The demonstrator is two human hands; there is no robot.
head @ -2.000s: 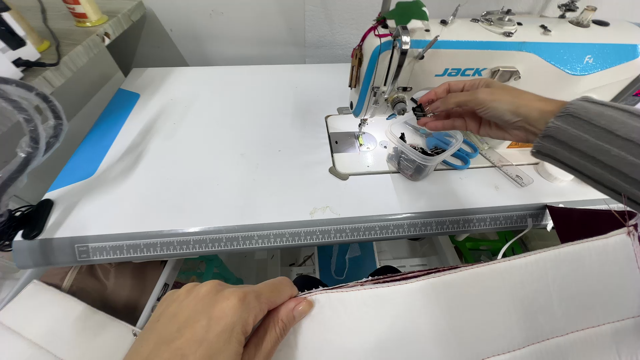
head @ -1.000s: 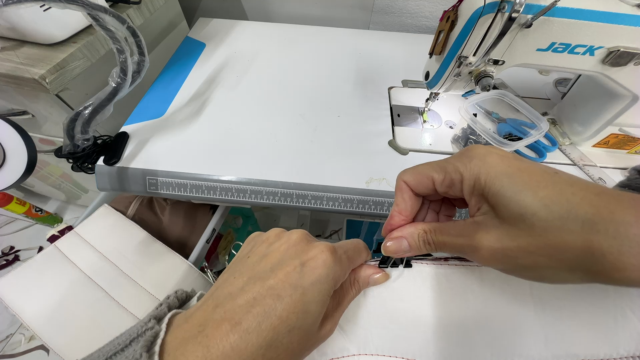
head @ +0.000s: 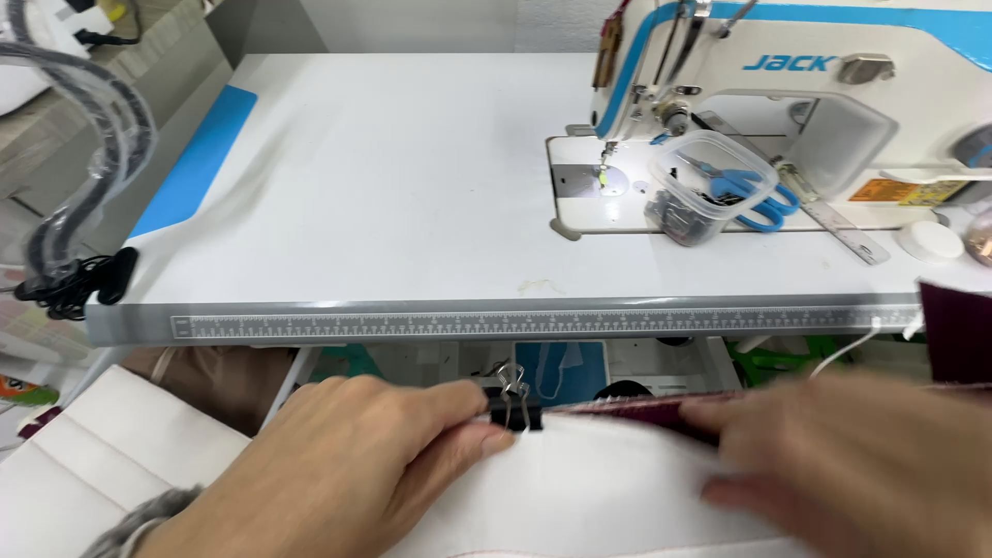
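Observation:
A black binder clip point(head: 517, 413) sits on the upper edge of a white fabric panel point(head: 604, 488), its wire handles showing. Just left of the clip, my left hand point(head: 372, 457) pinches the panel's edge between thumb and fingers. Dark red fabric point(head: 659, 411) lies behind the white layer along that edge. My right hand point(head: 845, 457), blurred, is at the edge farther right, thumb and fingers on either side of it; whether it grips the fabric is unclear. An open plastic tub point(head: 686, 221) of dark clips stands by the needle of a sewing machine point(head: 775, 66).
Blue-handled scissors point(head: 767, 205) and a clear ruler point(head: 845, 229) lie beside the tub. The table's front edge with its printed scale point(head: 434, 322) runs above an open drawer point(head: 465, 364). A bundle of black cable point(head: 70, 287) hangs at the left corner.
My right hand has gone from the tub to the fabric edge, then off to the right. A binder clip, held by my fingers one second ago, now sits on the edge without my right hand.

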